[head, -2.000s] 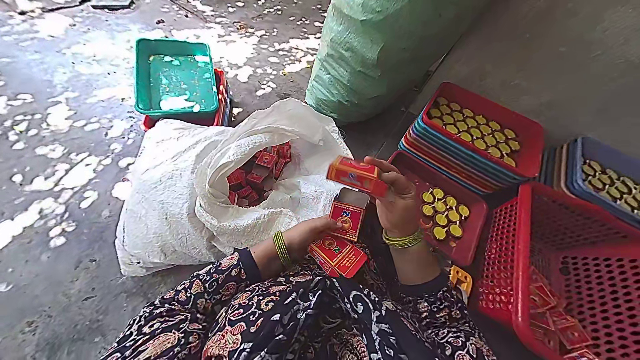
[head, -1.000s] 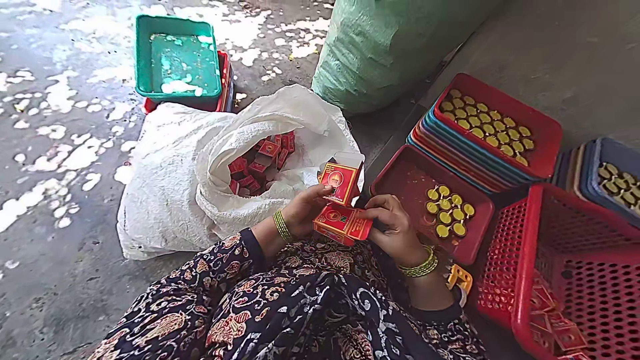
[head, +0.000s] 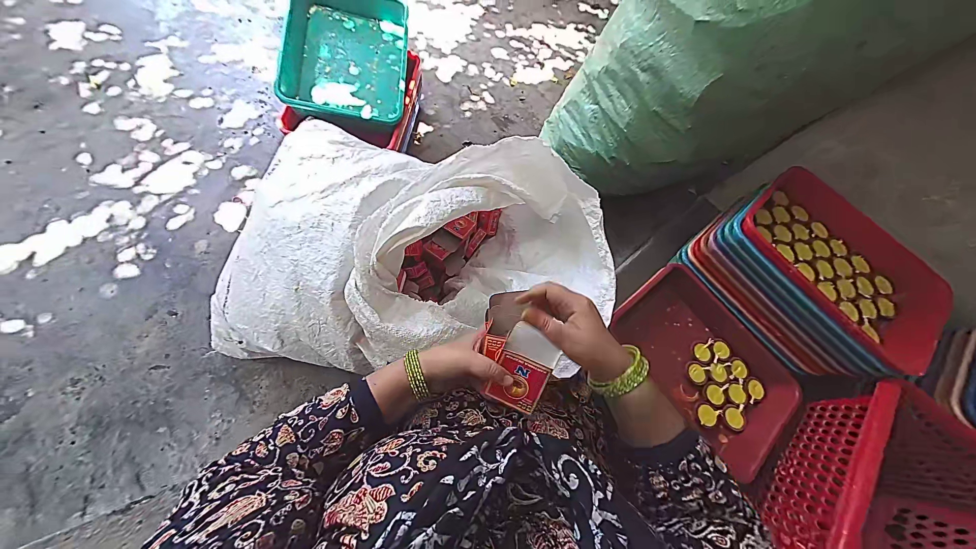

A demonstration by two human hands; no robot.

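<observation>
My left hand grips a small red printed cardboard box over my lap, its thumb on the printed face. The top of the box is open, with its flaps up. My right hand is at the raised flaps, fingers bent over a pale one. A second red box or carton piece lies behind the first, partly hidden. Beyond my hands, a white woven sack gapes, with many red boxes inside. To the right, a red tray holds several round yellow-topped pieces.
At right stands a stack of trays, its red top tray holding rows of yellow-topped pieces. A red perforated basket is at the lower right. A large green sack leans behind. A green tray tops another stack beyond the white sack.
A second ago both hands held red boxes lower and flatter; now one box has its flaps up and my right hand is at them. The near red tray shows fewer yellow-topped pieces than two seconds ago.
</observation>
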